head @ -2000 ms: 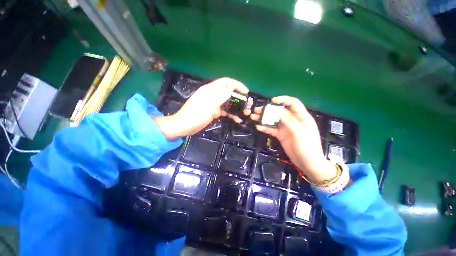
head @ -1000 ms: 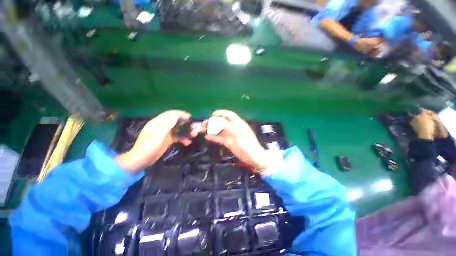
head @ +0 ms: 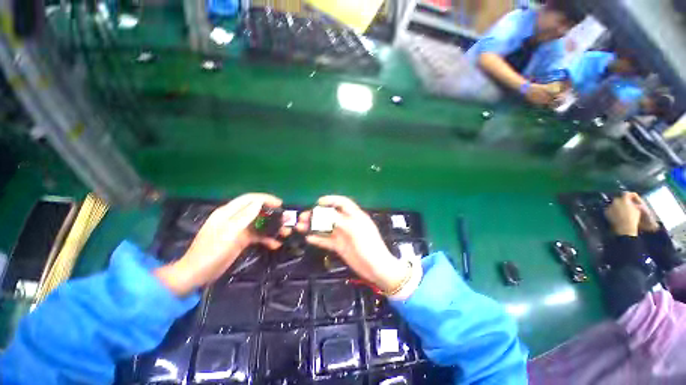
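Note:
My left hand (head: 239, 229) holds a small black square electronic unit (head: 267, 221) with a green glint on it. My right hand (head: 352, 239) holds a small unit with a pale square face (head: 323, 219). A small pale square piece (head: 290, 218) shows between the two hands, by the left fingers; which hand holds it I cannot tell. Both hands are above the far part of a glossy black compartment tray (head: 233, 304). Some pockets carry white squares. A thin red line shows by my right wrist.
A dark pen-like stick (head: 465, 248) and small black parts (head: 511, 273) lie right of the tray. Pale sticks (head: 74, 244) and a dark flat phone (head: 37, 239) lie left, near a metal upright (head: 83, 124). A person in pink sits at right; others in blue are across the bench.
The view has swung up and to the right, bringing coworkers into the picture. Both hands still hold their units close together over the tray.

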